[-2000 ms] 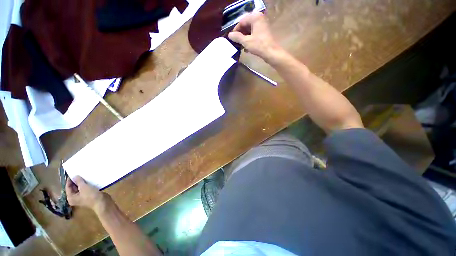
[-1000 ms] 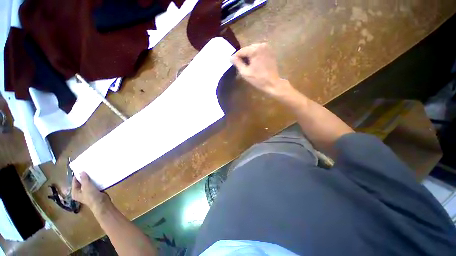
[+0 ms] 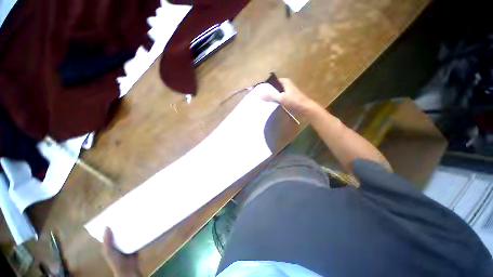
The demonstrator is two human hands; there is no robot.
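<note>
A long white paper pattern (image 3: 189, 173) lies along the table's near edge, with a dark cloth corner showing at its upper right end. My left hand (image 3: 120, 254) grips the lower left end, thumb on top and fingers hidden beneath; that end curls slightly. My right hand (image 3: 292, 100) holds the upper right end, with some fingers hidden by the paper. A thin pale stick (image 3: 290, 114) shows beside my right hand. The picture is somewhat blurred.
A maroon cloth pile (image 3: 65, 32) with navy patches lies at the upper left, beside jagged white paper (image 3: 157, 46). A silver-and-dark metal block (image 3: 214, 40) sits by a rounded maroon piece (image 3: 178, 67). Shears (image 3: 57, 254) lie at lower left. A cardboard box (image 3: 416, 146) stands beyond the table edge.
The view has shifted. Both hands have drawn the paper pattern away from the maroon piece and metal block, closer to my body. My right hand now grips its end.
</note>
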